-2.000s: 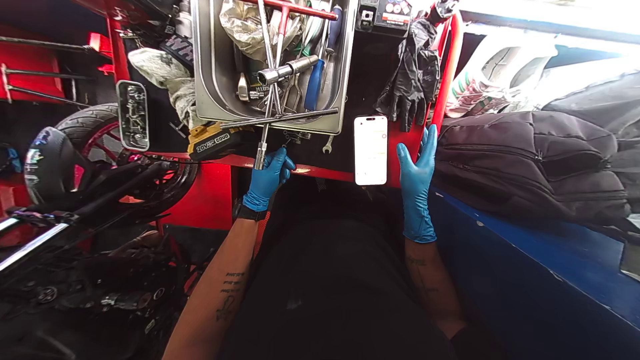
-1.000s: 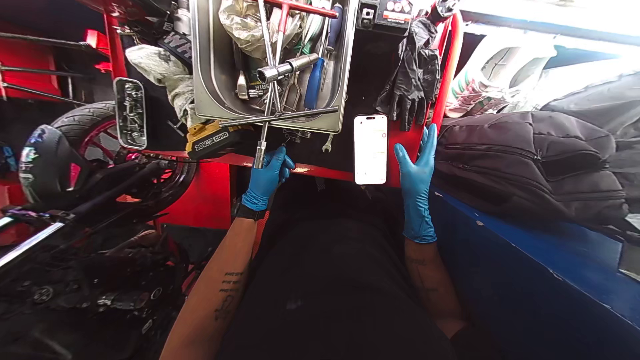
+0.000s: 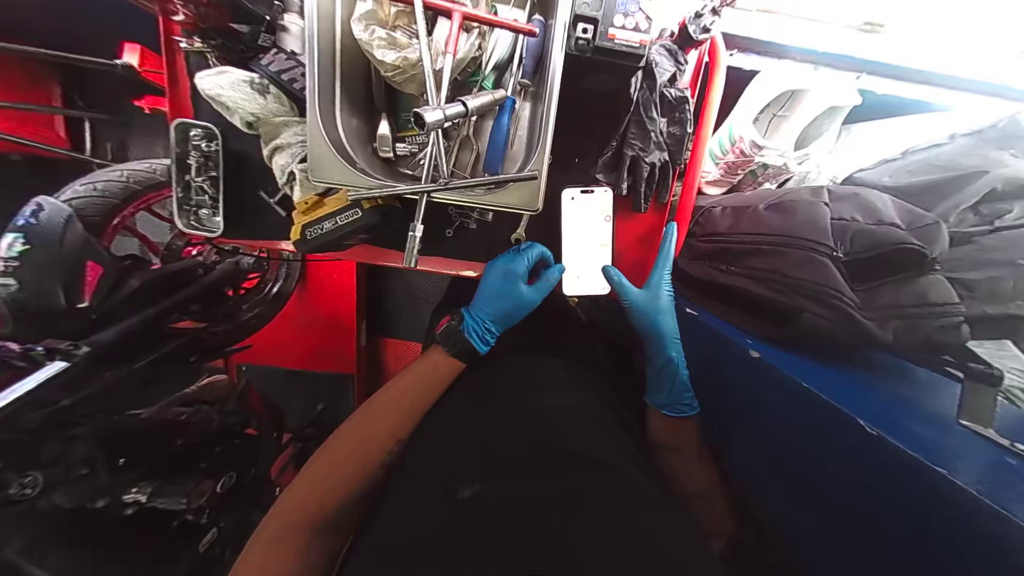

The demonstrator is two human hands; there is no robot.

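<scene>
A smartphone (image 3: 586, 240) with a lit screen lies upright on the dark bench top. My left hand (image 3: 516, 288), in a blue glove, is at the phone's lower left, thumb near its edge and fingers curled; whether it holds anything is hidden. My right hand (image 3: 652, 292), gloved too, is at the lower right with thumb and fingers spread, holding nothing. Above my left hand is a small wrench (image 3: 521, 230). A steel tray (image 3: 316, 172) holds pliers, a blue-handled tool (image 3: 499, 136) and a plastic bag (image 3: 392, 48). A chrome socket wrench (image 3: 414, 240) leans over its front rim.
Black gloves (image 3: 656, 120) hang beside a red rail (image 3: 702, 128). A black bag (image 3: 808, 256) rests on a blue surface (image 3: 800, 400) at right. On the left are a yellow-black tool battery (image 3: 332, 220), a small metal tray (image 3: 197, 178) and a motorcycle wheel (image 3: 144, 220).
My left hand has let go of the chrome socket wrench's lower end and moved right to the phone. My right hand stays beside the phone, with its thumb now close to the phone's edge.
</scene>
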